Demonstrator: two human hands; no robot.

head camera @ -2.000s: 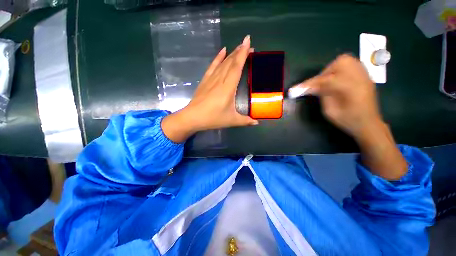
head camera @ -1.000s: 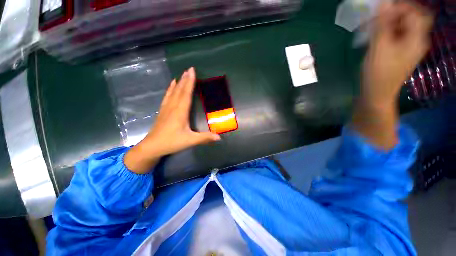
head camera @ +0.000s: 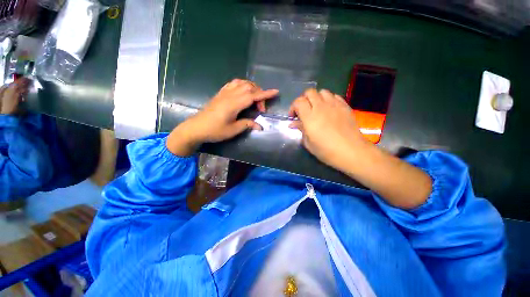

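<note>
The red handheld device (head camera: 372, 96) lies flat on the dark green mat, dark at its upper part and bright orange under glare at its lower part. Left of it lies a clear, creased film sheet (head camera: 286, 52). My left hand (head camera: 228, 111) is at the left of the sheet's shiny lower end, thumb tip at the bright patch and index finger apart; its grip is unclear. My right hand (head camera: 328, 123) has its fingertips pinched at the right edge of that lower end, beside the device. Whether a separate small film lies between the hands cannot be told.
A white card (head camera: 490, 116) with a whitish round piece (head camera: 501, 102) on it lies at right. A silver-white strip (head camera: 138, 64) crosses the bench at left. Beyond it lie a plastic bag with white contents (head camera: 72, 32) and another person's hand (head camera: 13, 96).
My left hand has left the device's side and moved to the film sheet. My right hand has come back from the far right to the sheet. The view has shifted.
</note>
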